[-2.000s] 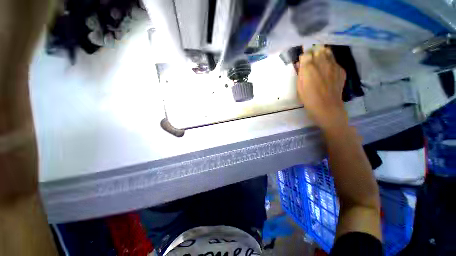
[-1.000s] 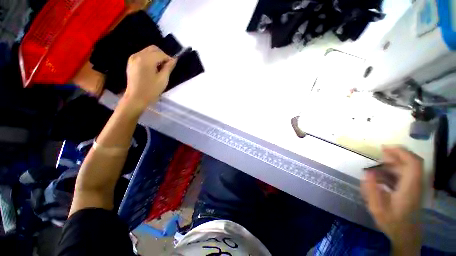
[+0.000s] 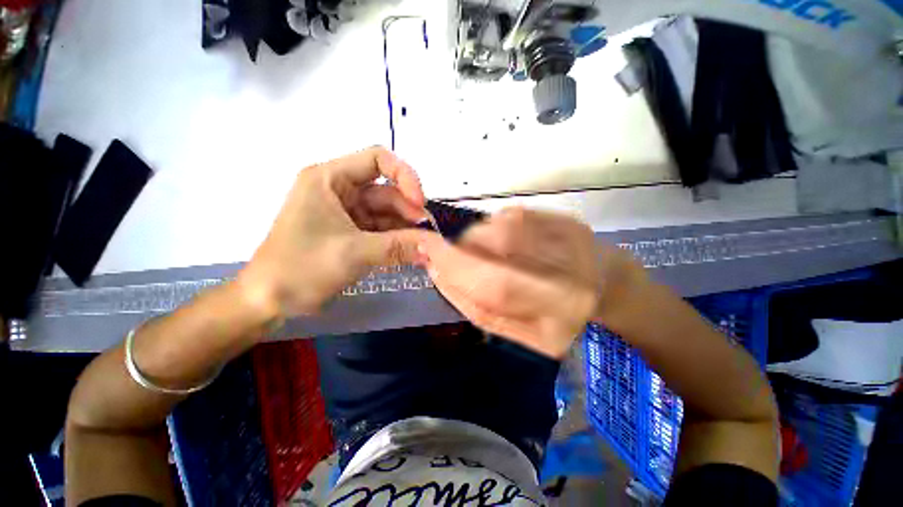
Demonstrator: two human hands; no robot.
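A small black fabric piece is held between my two hands above the front table edge, mostly hidden by fingers. My left hand pinches its left side with thumb and fingertips. My right hand is around its right side and is partly blurred. Whether it is one piece or two layers I cannot tell. The sewing machine's needle area is beyond my hands, with a ribbed grey knob to its right.
Black panels lie at the far left. Black and grey strips lie right of the needle. A dark pile is at upper left. A measuring tape runs along the front edge. A blue crate and red crate are below.
My left hand has come from the panel stack at the left to the middle. My right hand has moved to meet it, and both now hold the black piece. The view has turned.
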